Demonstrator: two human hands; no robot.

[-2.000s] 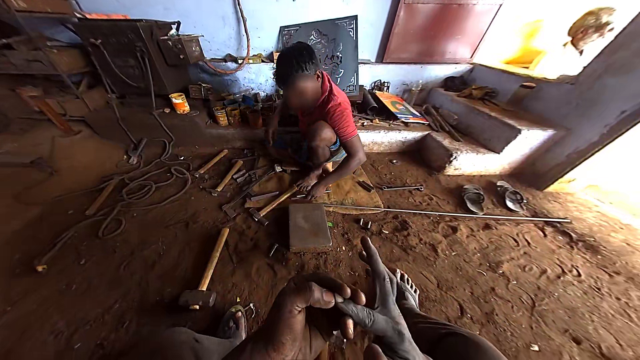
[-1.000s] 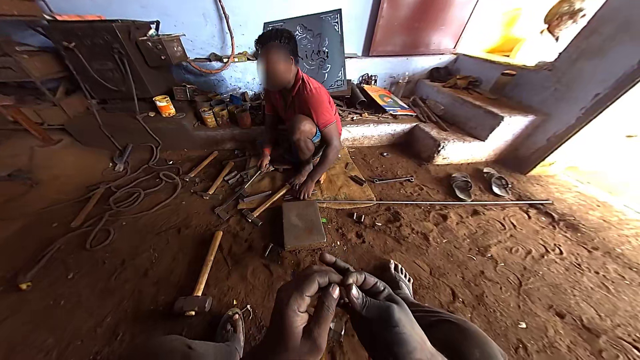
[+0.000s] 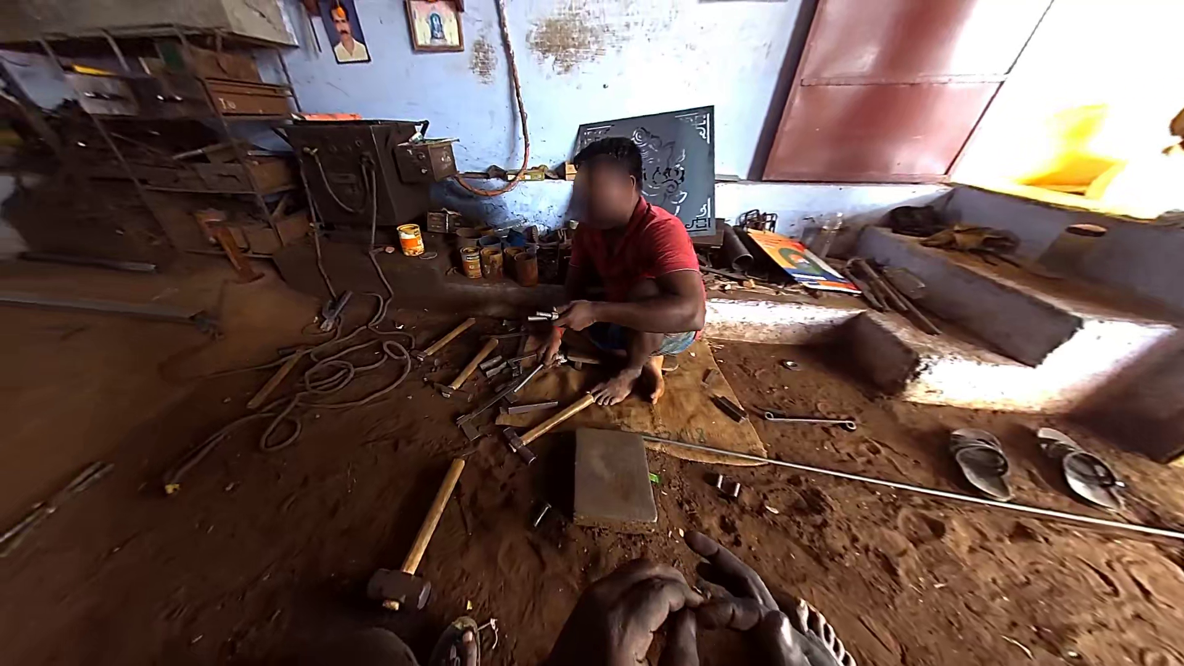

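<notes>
At the bottom of the head view, my left hand [image 3: 629, 606] and my right hand [image 3: 745, 592] meet, with their fingertips together. Whether a small thing sits between the fingers cannot be made out. Just beyond them a flat metal block [image 3: 614, 476] lies on the soil. A sledgehammer [image 3: 400, 586] with a wooden handle rests to the left. Past the block, a smaller hammer [image 3: 555, 426] has its handle end by a co-worker's foot. The co-worker [image 3: 638, 268], in a red shirt, squats on a sack cloth [image 3: 712, 416] and holds small metal pieces.
A long thin metal rod [image 3: 888, 483] runs rightward from the block. A double-ended wrench [image 3: 809, 420] and a pair of sandals [image 3: 982, 462] lie beyond it. Coiled cable [image 3: 338, 375] spreads at left, near a welding machine [image 3: 356, 171]. Concrete steps [image 3: 980, 305] stand at right.
The co-worker has raised a hand from near the floor and now holds small metal pieces up. My hands stay together, with their fingers shifted. The view has tilted up.
</notes>
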